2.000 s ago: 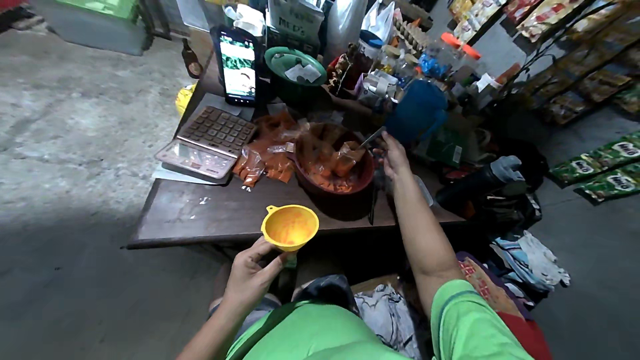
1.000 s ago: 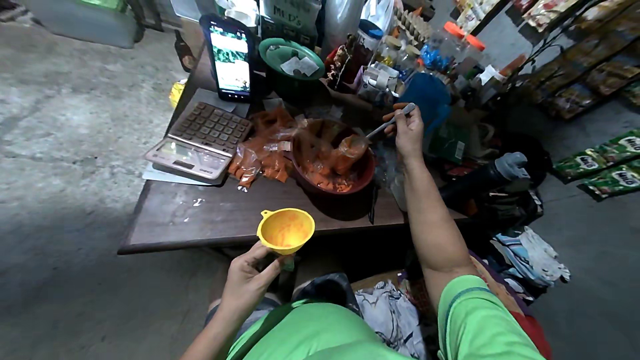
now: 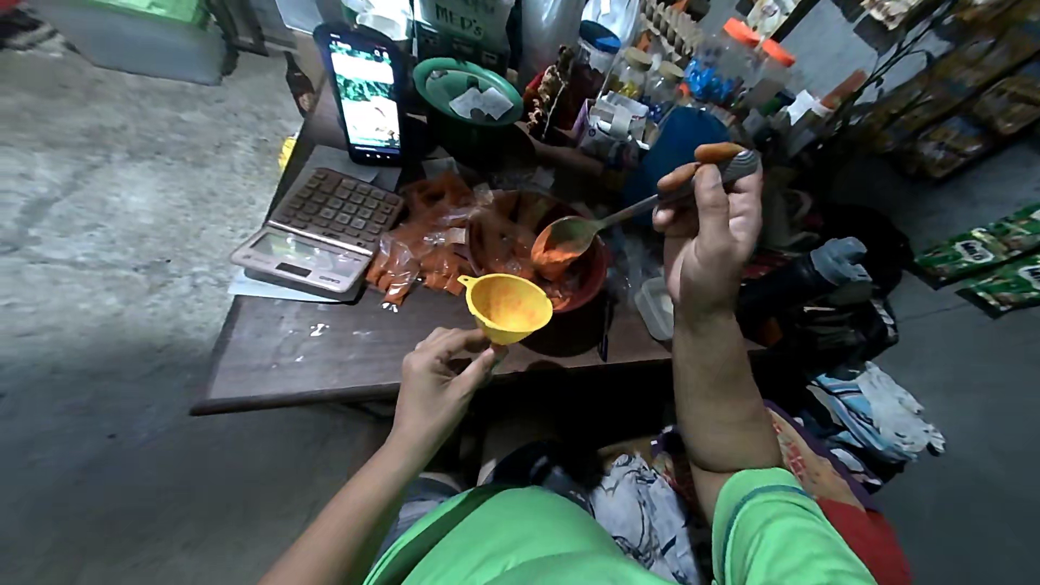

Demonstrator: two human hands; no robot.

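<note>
My left hand (image 3: 445, 372) grips a yellow plastic funnel (image 3: 510, 309) by its spout, mouth up, in front of the table's near edge. My right hand (image 3: 715, 211) holds a metal spoon (image 3: 597, 227) by its handle; its bowl carries orange-red powder (image 3: 556, 253). The spoon is over a dark red bowl (image 3: 600, 280) that holds more orange-red contents and clear plastic. Small clear plastic packets of orange-red powder (image 3: 406, 258) lie on the table, left of the bowl. What the spout leads into is hidden by my fingers.
A calculator (image 3: 337, 211) lies at the left of the wooden table (image 3: 284, 349), before an upright lit phone (image 3: 366, 93). Behind are a green basin (image 3: 467, 65) and lidded jars (image 3: 634, 71). A small clear container (image 3: 655, 309) and a dark bottle (image 3: 800, 276) are at the right.
My right hand has lifted the spoon; its bowl now shows a load of powder above the red bowl. My left hand has brought the funnel closer to the red bowl.
</note>
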